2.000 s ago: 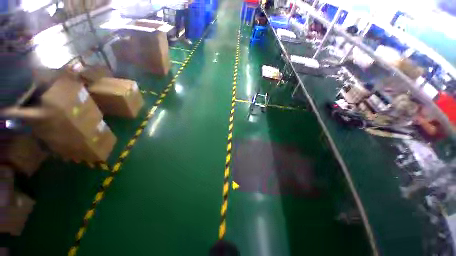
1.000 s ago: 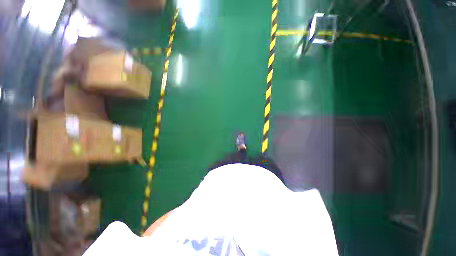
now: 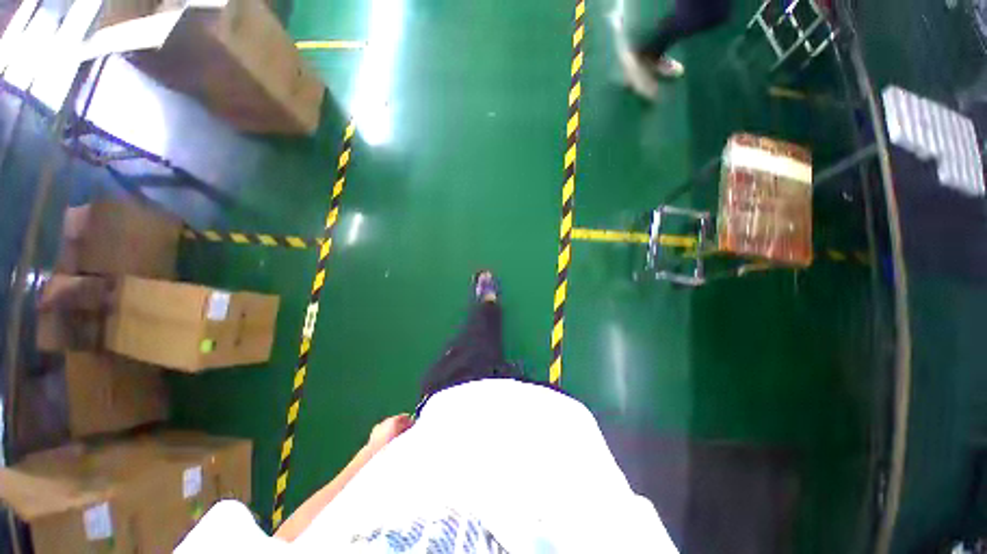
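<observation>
My left hand (image 3: 390,429) hangs low at my left side beside my white shirt. It is small in the view, and whether it holds anything cannot be told. My right hand is not in view. Nearest in front of me is the green floor (image 3: 433,206) with yellow-black tape lines (image 3: 565,206). One of my feet (image 3: 486,287) shows on the floor between two lines.
Brown cartons (image 3: 162,322) stand along the left, with a taller one (image 3: 254,70) farther ahead. On the right are a stool with a reddish-brown seat (image 3: 765,206), metal stool legs (image 3: 680,247) and a bench edge (image 3: 890,249). Another person's shoe (image 3: 639,74) shows ahead right.
The stool, the tall carton and the other person's legs have come into view. Cartons on the left have shifted in the view. My left hand now shows at my side.
</observation>
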